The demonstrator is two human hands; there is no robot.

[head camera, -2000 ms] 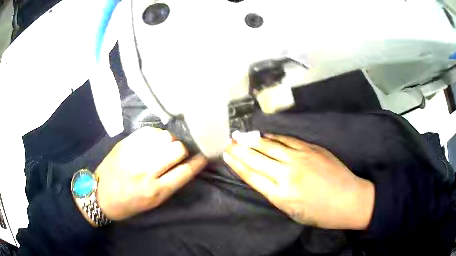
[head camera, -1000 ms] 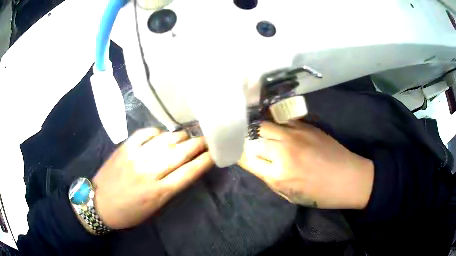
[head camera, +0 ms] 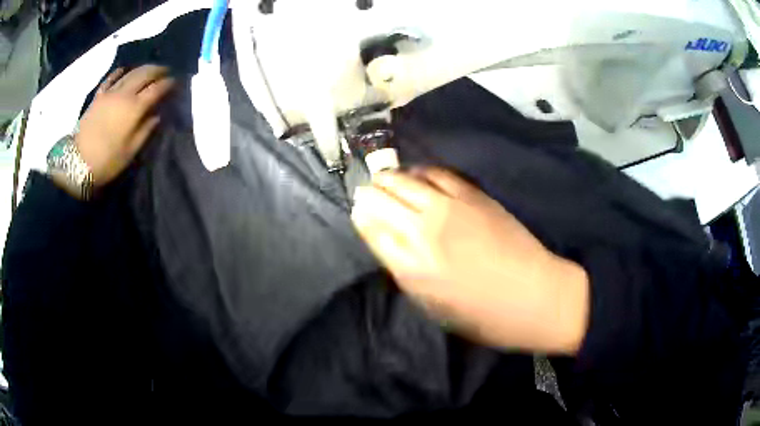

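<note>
A dark garment piece point(head camera: 250, 225) covers the table under the white sewing machine point(head camera: 500, 50) and shows a greyer face in the middle. My left hand point(head camera: 125, 121), with a metal watch at the wrist, lies on the cloth at the far left, fingers curled at its edge; whether it grips is unclear. My right hand point(head camera: 467, 250) is on the cloth just right of the needle area, fingers bent and together, slightly blurred. Its fingertips are partly hidden beside the cream knob point(head camera: 382, 160). The presser foot area point(head camera: 333, 162) is small and blurred.
A blue tube point(head camera: 214, 29) ends in a white paddle point(head camera: 211, 116) left of the machine head. The machine arm runs right to blue JUKI lettering. The white table's curved edge point(head camera: 62, 71) shows at the upper left. Dark cloth also lies right of the needle, behind my right hand.
My left hand has moved from beside the needle to the far upper left. My right hand stays near the needle. The view has shifted, showing more of the machine arm and the grey cloth face.
</note>
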